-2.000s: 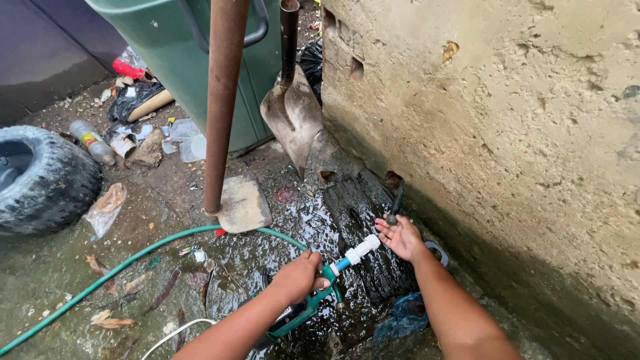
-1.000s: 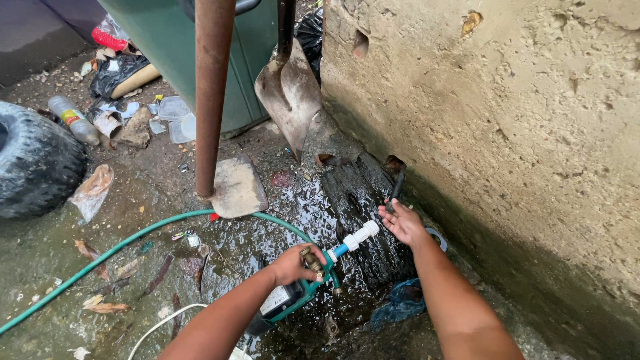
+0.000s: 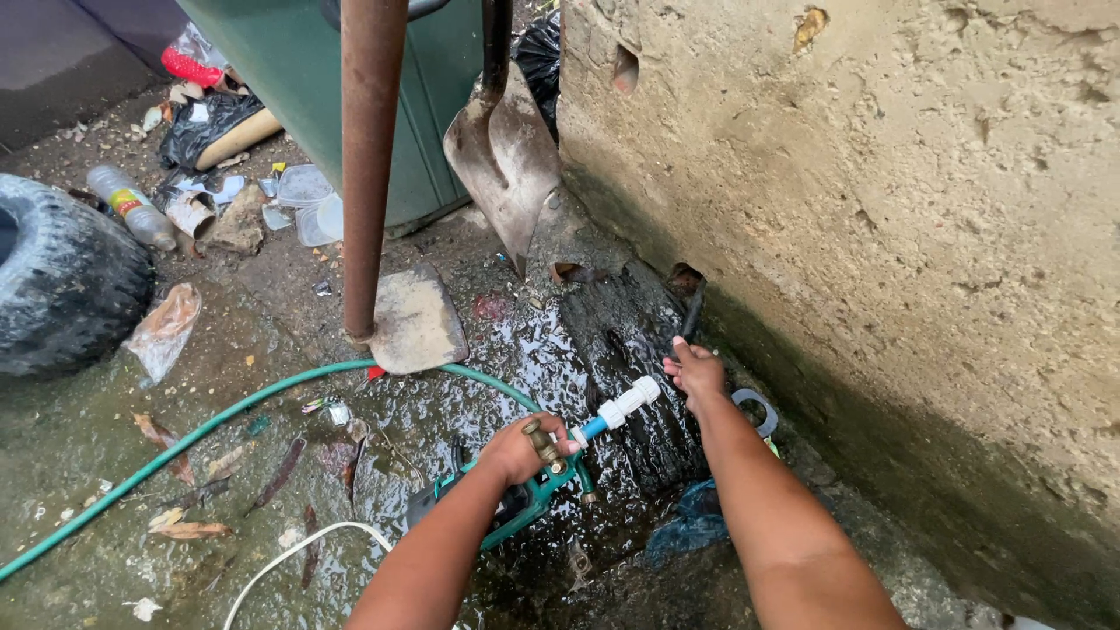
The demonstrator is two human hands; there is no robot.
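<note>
My left hand point(image 3: 525, 448) grips a brass valve point(image 3: 544, 444) on a green and black electric water pump point(image 3: 516, 516), which lies on the wet ground, partly under my left forearm. A blue pipe stub point(image 3: 593, 428) with a white plastic fitting point(image 3: 628, 402) points up and right from it, its end free. My right hand point(image 3: 698, 374) has its fingers at the lower end of a black pipe point(image 3: 693, 313) that comes out of a hole at the wall's base. The hand is apart from the white fitting. A green hose point(image 3: 210, 429) curves across the ground; its metal end hangs beside the pump.
A rough concrete wall point(image 3: 840, 192) rises at the right. A square-bladed tool point(image 3: 420, 319) on a rusty pole, a shovel point(image 3: 507, 157) and a green bin point(image 3: 429, 114) stand ahead. A tire point(image 3: 70, 271), a plastic bottle point(image 3: 131, 206) and litter lie left. A white cable point(image 3: 297, 547) crosses the ground.
My right hand's fingers, spread with the palm up two seconds ago, are now drawn in at the black pipe's end. The left hand stays at the pump's valve.
</note>
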